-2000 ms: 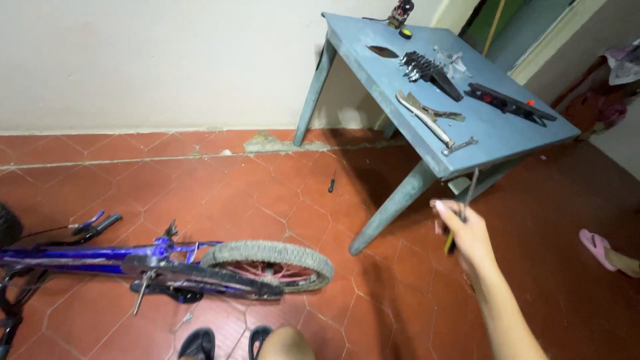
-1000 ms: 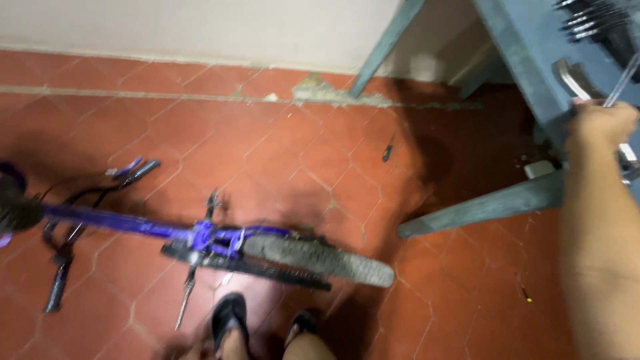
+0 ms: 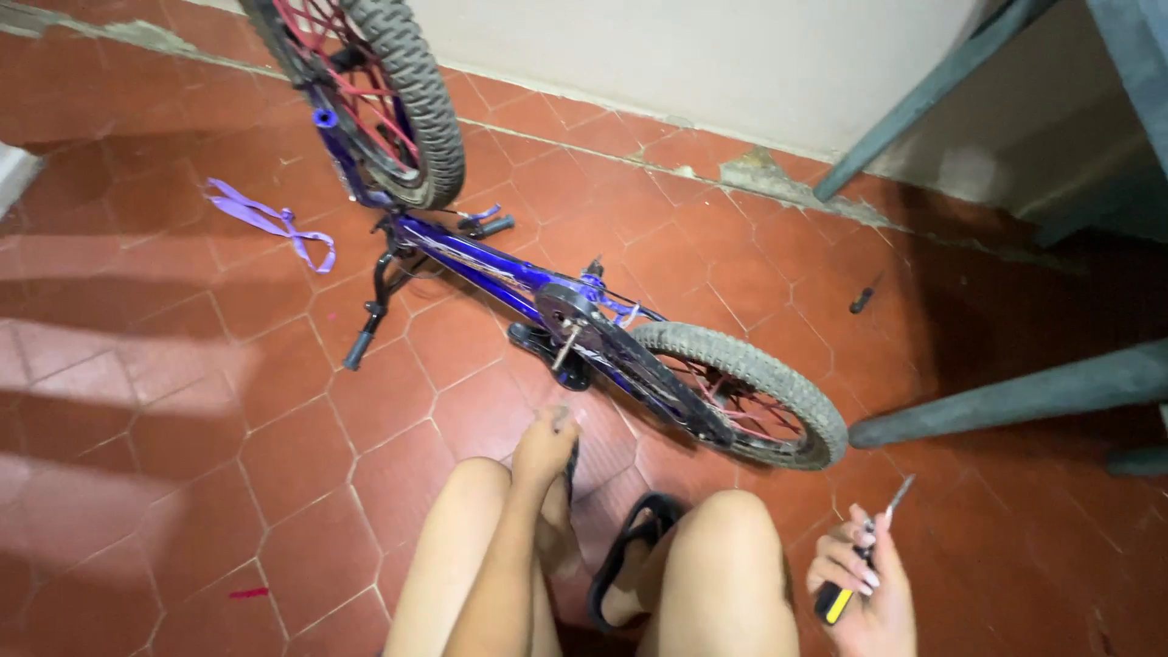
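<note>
A blue bicycle frame point(image 3: 484, 265) stands upside down or lies tilted on the floor, its rear tyre point(image 3: 748, 360) at the right and its front tyre point(image 3: 415, 100) at the top. Below the crank arm point(image 3: 568, 347) and the black saddle point(image 3: 557, 358), my left hand point(image 3: 547, 443) is held over my left foot; whether it holds something small cannot be told. At lower right my right hand point(image 3: 862, 575) grips a screwdriver by its black and yellow handle point(image 3: 832, 600), the metal shaft pointing up and right.
Legs of a blue-grey table point(image 3: 1022, 392) stand at the right, one close to the rear tyre. Another screwdriver point(image 3: 860, 299) lies on the tiles near them. A purple strap point(image 3: 274, 224) lies left of the handlebar point(image 3: 376, 310). My sandalled feet point(image 3: 630, 566) are below the bicycle.
The view has swung left from the table to the bicycle. My right hand, earlier over the table, is now low beside my right knee. My left hand has come into view.
</note>
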